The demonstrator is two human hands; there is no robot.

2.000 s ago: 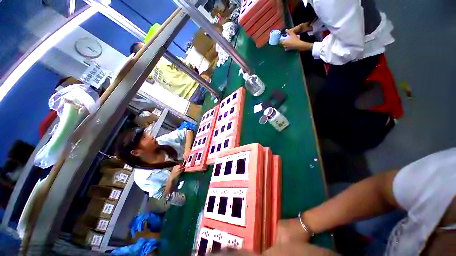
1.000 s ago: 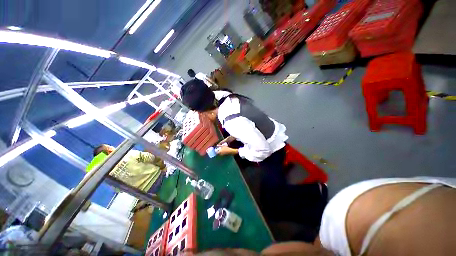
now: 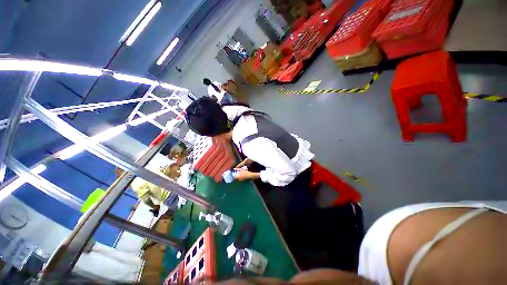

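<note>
Blurred skin-coloured patches are cut off by the bottom edge. They may be parts of my hands (image 3: pixel 328 276), but I cannot tell which hand or what it holds. Nearest on the green bench (image 3: pixel 275 257), a pink foam tray (image 3: pixel 208 257) holds white panels with dark windows (image 3: pixel 194 260), partly cut off below. Beside it stand a clear solvent pump bottle (image 3: pixel 222 222) and a short whitish labelled jar (image 3: pixel 253 260). A black cloth or pad (image 3: pixel 245 235) and a small white slip (image 3: pixel 231 250) lie between them.
Another seated person (image 3: pixel 267 139) holds a pale blue item (image 3: pixel 228 176) by a pink tray stack (image 3: pixel 215 161). A metal frame (image 3: pixel 105 206) crosses the left. A red stool (image 3: pixel 428 94) and red crates (image 3: pixel 414 28) stand on the floor. A bare shoulder and white garment fill the lower right.
Since two seconds ago the view has swung up towards the hall, and the near tray stack and braceleted arm have left the picture. In the last second the view has shifted slightly.
</note>
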